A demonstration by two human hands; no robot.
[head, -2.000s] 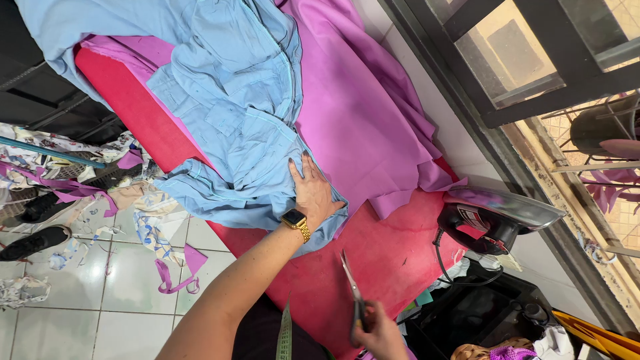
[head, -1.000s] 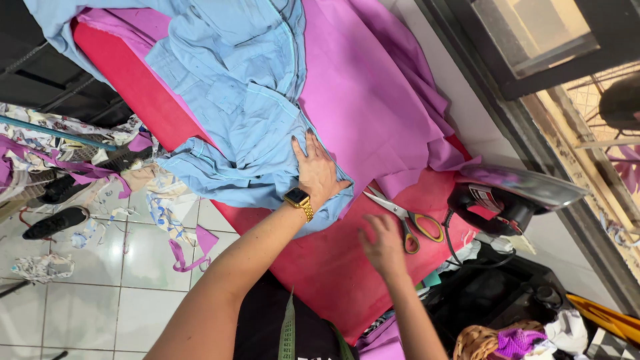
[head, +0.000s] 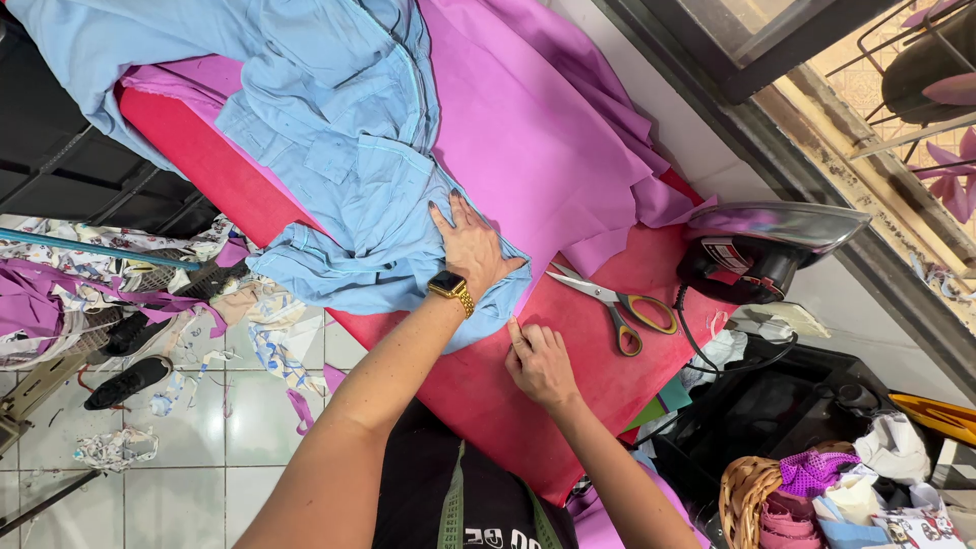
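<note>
My left hand, with a gold watch on its wrist, lies spread flat on a light blue garment with stitched seams. Purple fabric is spread under and beside the garment on a red padded board. My right hand is at the garment's lower edge, its index finger extended by a narrow purple strip and the other fingers curled, holding nothing visible. To the right of it, scissors with grey and yellow handles rest on the red surface, their blades partly apart.
An iron with a black cord sits at the board's right edge. Beyond it are a black bin, a wicker basket of cloth pieces and a window frame. Scraps and a black shoe lie on the tiled floor.
My right hand held the scissors, then let go; they now lie on the red surface. That hand has moved left to the garment's edge. My left hand remains on the blue garment.
</note>
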